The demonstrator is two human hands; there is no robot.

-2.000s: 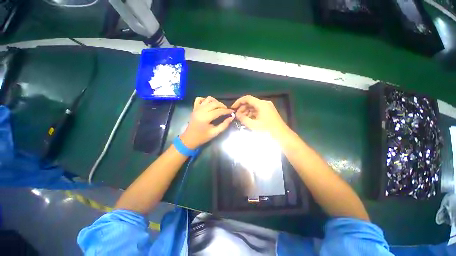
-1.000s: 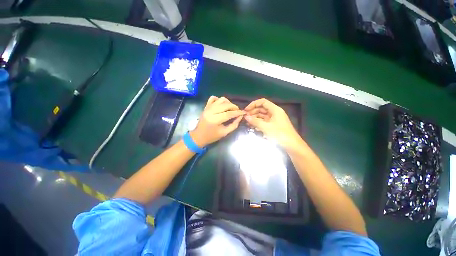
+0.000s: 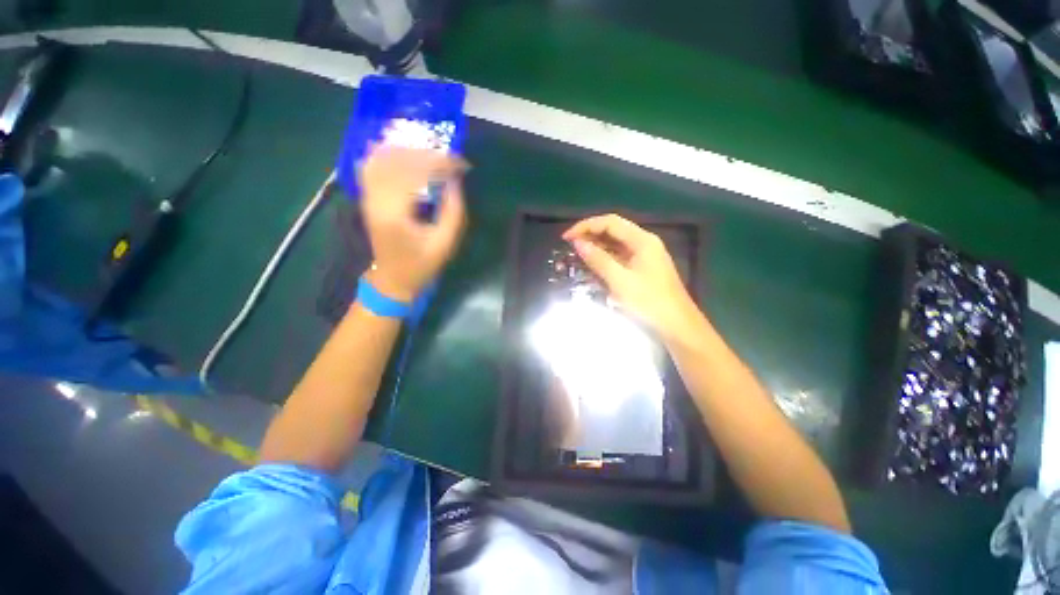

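Observation:
The tablet unit (image 3: 616,407) lies in a black carrier tray (image 3: 509,384), its silver-white face glaring. A dark circuit board strip (image 3: 570,270) shows at its far end. My right hand (image 3: 634,270) is over the unit's far right end, thumb and fingertips close together; whether they hold anything cannot be told. My left hand (image 3: 409,215) is blurred over the near part of the blue bin (image 3: 357,128), which holds white pieces (image 3: 432,130). Its fingers are bent, and whether it holds something is unclear. A blue wrist strap (image 3: 384,300) is on my left wrist.
A black parts tray (image 3: 889,349) full of small shiny parts (image 3: 959,372) stands at the right. A dark smartphone (image 3: 345,262) lies partly hidden behind my left hand. A grey cable (image 3: 273,273) and a black device (image 3: 122,256) are at left. Other trays (image 3: 988,76) are at the back right.
My left hand has left my right fingertips and moved left and up to the blue bin. My right hand stays over the unit's far end. The circuit board strip is now more exposed.

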